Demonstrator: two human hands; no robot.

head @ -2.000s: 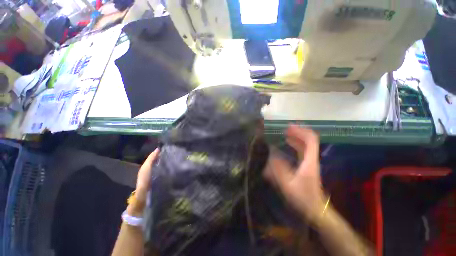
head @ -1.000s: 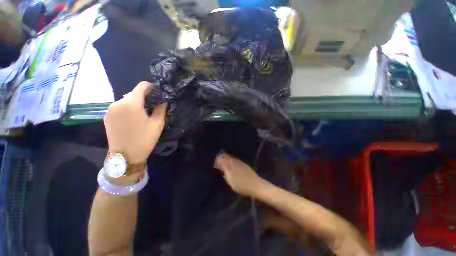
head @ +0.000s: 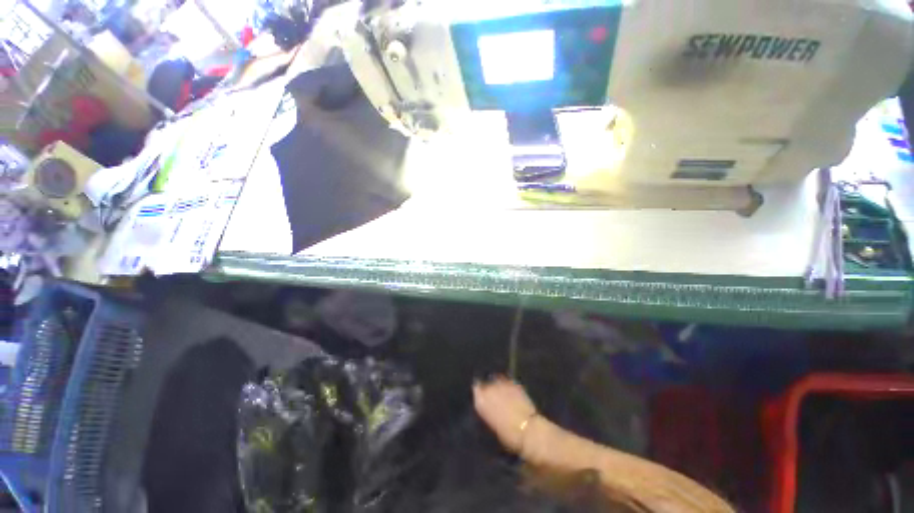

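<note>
My right hand (head: 504, 409) is low in the middle, below the table edge, over dark material; its fingers are blurred and I cannot tell if they grip it. My left hand is not in view. A shiny, crinkled black plastic bag (head: 326, 431) lies at lower centre-left, below the table. A matt black fabric piece (head: 336, 165) lies on the white table, left of the sewing machine (head: 692, 95) and its bright lamp. Another black piece (head: 195, 426) lies on a grey board (head: 263, 339) at lower left.
The green ruled table edge (head: 561, 288) crosses the middle. A blue plastic basket (head: 85, 401) is at lower left, a red basket (head: 787, 431) at lower right. Printed white packaging (head: 185, 205) lies on the left of the table. A smartphone (head: 536, 160) lies by the machine.
The black plastic bag has moved from above the table edge down to the lower centre-left. My left hand, which held it, has left the view. The view has shifted, showing more of the machine.
</note>
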